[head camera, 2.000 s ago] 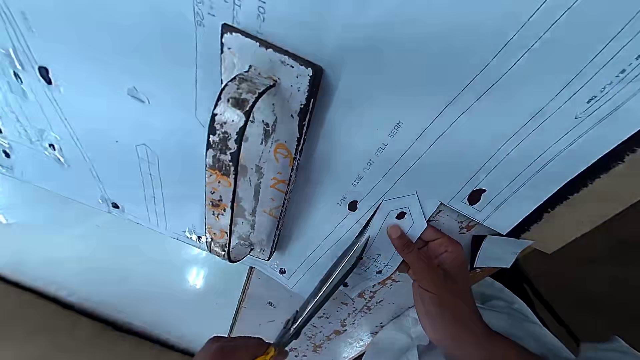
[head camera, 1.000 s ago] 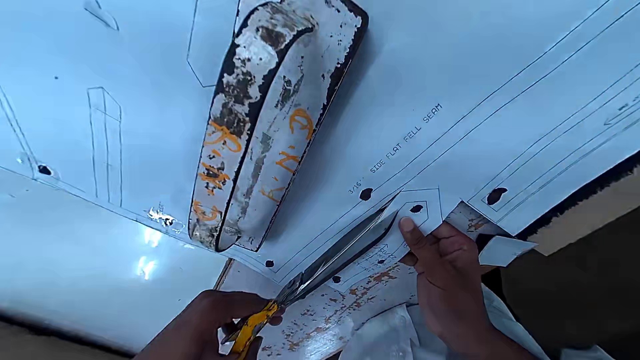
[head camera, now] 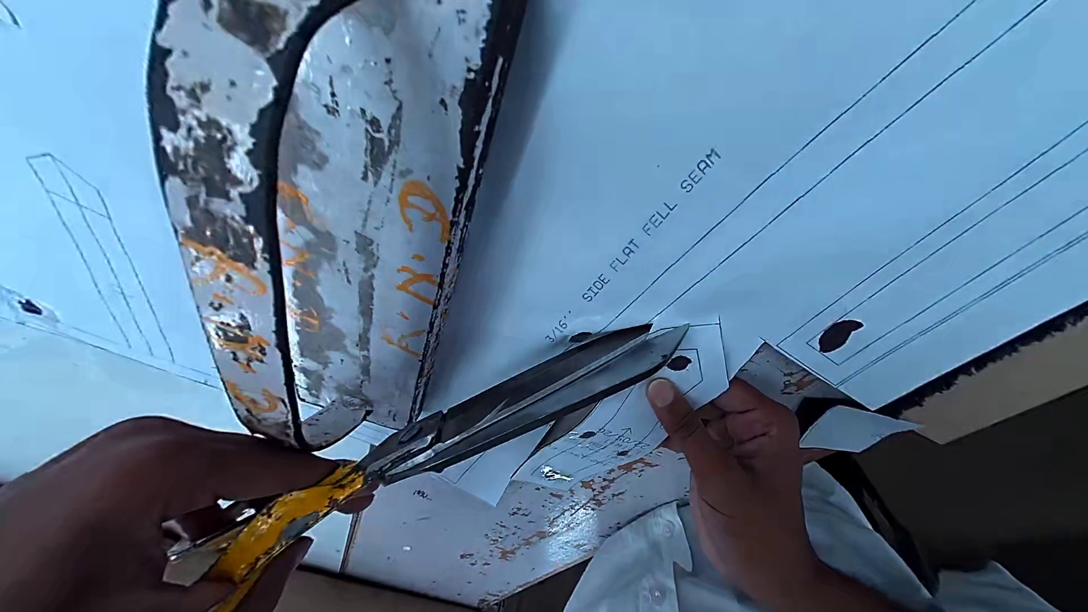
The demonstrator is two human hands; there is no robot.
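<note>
My left hand (head camera: pixel 144 510) grips a pair of shears (head camera: pixel 535 382) by the yellow handle. Their long metal blades lie over the printed paper pattern (head camera: pixel 807 195), slightly apart at the tips, near a small pointed pattern piece (head camera: pixel 710 340). My right hand (head camera: pixel 739 450) pinches that piece at its lower edge, the thumb on top just below a dark hole. A worn metal weight with a loop handle (head camera: pixel 382 195), marked in orange, rests on the paper above the shears.
Below the paper shows a worn, paint-chipped table surface (head camera: pixel 510 544). A loose folded strip of paper (head camera: pixel 858 427) sticks out right of my right hand. The table's dark edge runs along the right, and a light shirt is close at the bottom.
The view has moved closer to the shears and the weight. My left hand, mostly out of frame at first, now shows largely in view on the shears' handle. My right hand still holds the paper piece.
</note>
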